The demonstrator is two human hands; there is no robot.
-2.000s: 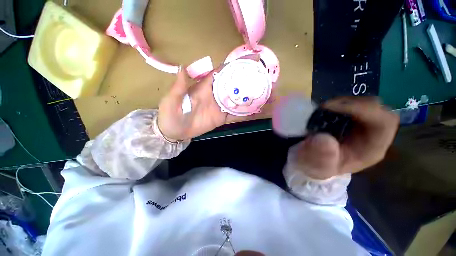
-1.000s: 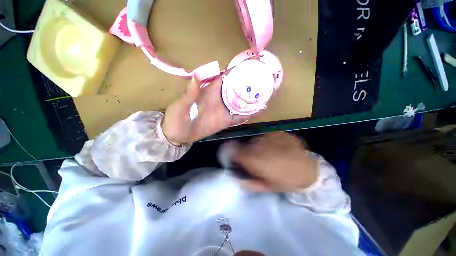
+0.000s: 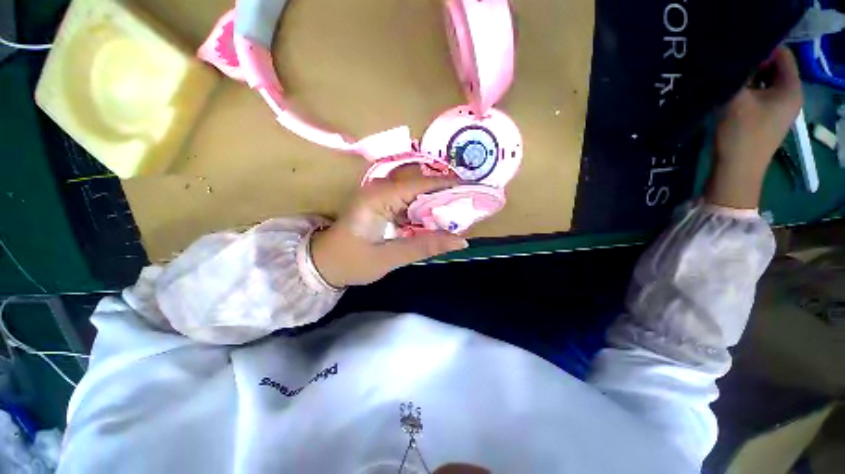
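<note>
My left hand (image 3: 375,231) holds a pink earcup cover (image 3: 456,205) with a cartoon face, tilted, at the near edge of the cardboard. An open pink ring (image 3: 394,165) shows just beyond its fingers. The open earcup housing (image 3: 501,151) with its dark-ringed silver centre lies right behind the cover. The pink headband (image 3: 310,130) with a cat ear runs up to the left, and another pink headphone part (image 3: 488,54) runs up from the housing. My right hand (image 3: 762,102) reaches to the far right of the bench; its fingertips are partly hidden and I cannot tell what they touch.
A pale yellow fixture block (image 3: 171,106) with a round hollow stands at left. Brown cardboard (image 3: 537,199) lies over black mats, with a lettered mat (image 3: 639,139) at right. A white stick tool (image 3: 804,157) lies beside my right wrist. A blue object (image 3: 827,57) is at the upper right edge.
My left hand has tilted the cover away from the earcup, so the housing's silver centre now shows. My right hand has moved from near my body to the far right of the bench.
</note>
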